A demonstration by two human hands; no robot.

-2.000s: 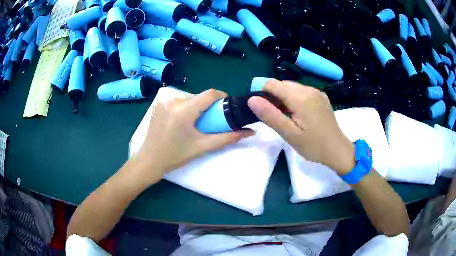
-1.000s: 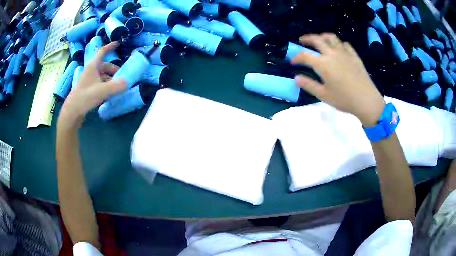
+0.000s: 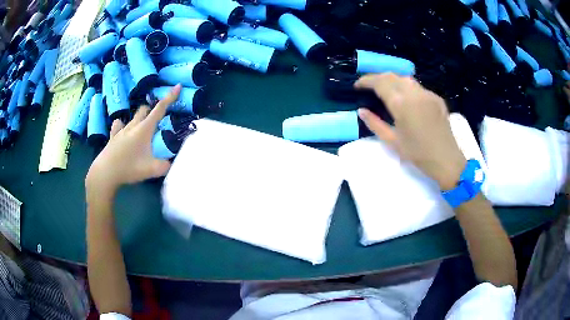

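My left hand (image 3: 128,150) is at the left with fingers spread, around a light blue handle body (image 3: 164,144) whose dark end with a shiny prong points up and right. Whether it grips this body is not clear. My right hand (image 3: 415,128) is right of centre, its thumb and fingers around a black end part (image 3: 344,90). Another blue handle body (image 3: 322,127) lies just left of its thumb, black end to the right, partly over the edge of the white pads.
A pile of blue handle bodies (image 3: 244,55) fills the back left. Dark parts (image 3: 431,37) are heaped at the back centre and right, with more blue bodies at the far right. White pads (image 3: 253,187) lie along the near side. A yellow strip (image 3: 57,128) lies left. Other people's clothing shows at both lower corners.
My left hand has come down and nearer with the blue body. My right hand has moved slightly down and left, now around a black part. The blue body near it lies farther left.
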